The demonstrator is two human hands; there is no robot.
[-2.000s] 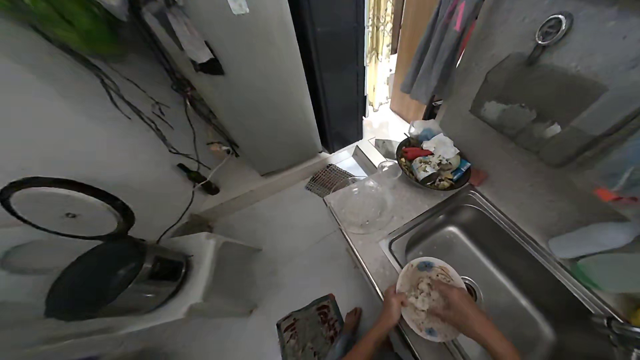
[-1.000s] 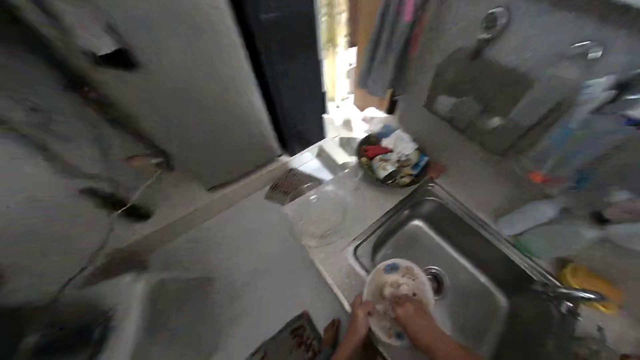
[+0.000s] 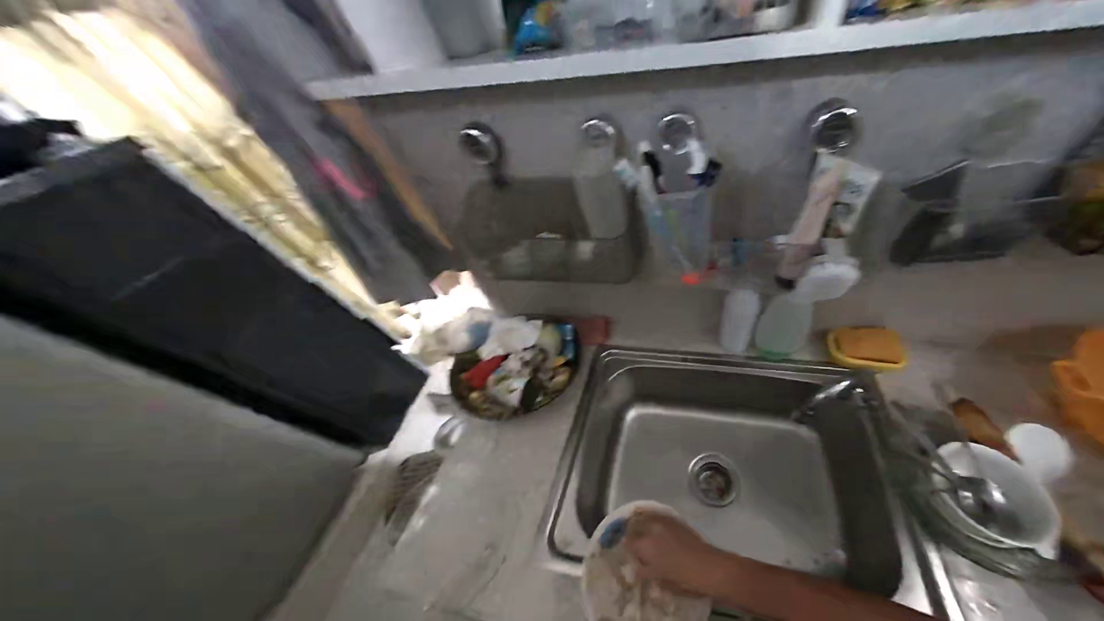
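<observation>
A pale bowl or plate point(image 3: 601, 552) with a blue motif is at the bottom, over the near left corner of the steel sink point(image 3: 733, 440). Whitish, lumpy matter point(image 3: 623, 595) lies in it, too blurred to name. My right hand point(image 3: 668, 552) reaches in from the lower right, its fingers down in the dish at its upper right side. Whether these fingers grip anything is hidden by the hand itself and by blur. My left hand is out of the frame, and the dish's lower part is cut off.
A round container of mixed waste point(image 3: 517, 366) stands left of the sink. Behind the basin are bottles point(image 3: 785, 323) and a sponge in a yellow dish point(image 3: 867, 347). The faucet point(image 3: 832, 392) and a white bowl with utensils point(image 3: 1000, 496) are on the right; a shelf point(image 3: 690, 60) runs above.
The view has swung far to the right, bringing the shelf and the bowl with utensils into sight. My left hand, at the dish's edge before, has left the view. My right hand is still at the dish.
</observation>
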